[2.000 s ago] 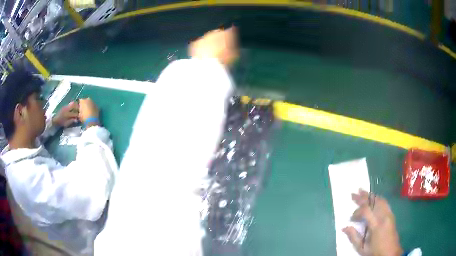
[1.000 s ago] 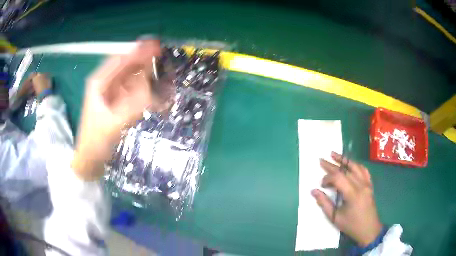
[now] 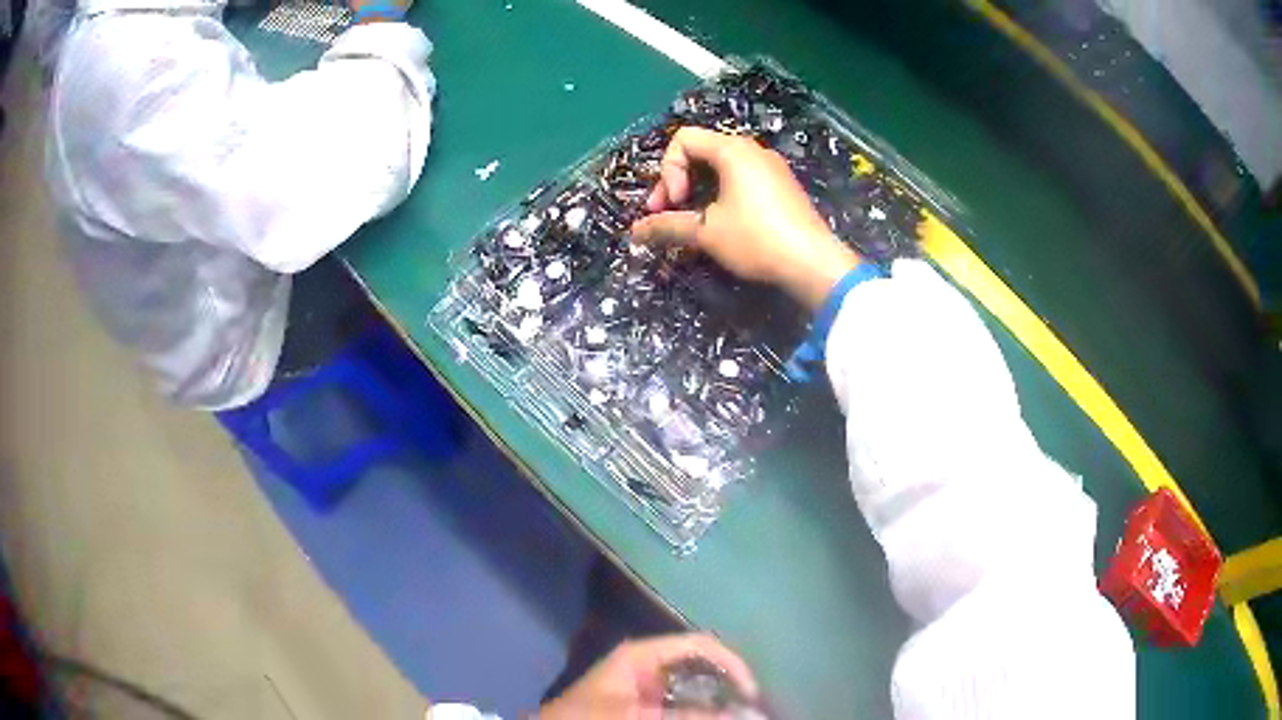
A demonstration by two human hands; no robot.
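Note:
The clear stacked blister tray lies at an angle on the green bench, full of small black and silver parts. My right hand, with a blue wrist band, is over the tray's upper part. Its fingers are curled, with thumb and fingertips close to the parts; whether they grip one cannot be told. No tweezers can be made out. My left hand is at the bottom edge, partly cut off and slightly blurred. It holds a small rounded dark and silver housing in its fingers.
A red bin with white slivers stands at the right, by the yellow strip along the conveyor. A coworker's white sleeve is at upper left. A blue stool is below the bench edge. A white scrap lies left of the tray.
The view has turned left. My right hand has moved from the white strip to over the tray. My left hand has moved from the tray to the bottom edge. The white strip no longer shows.

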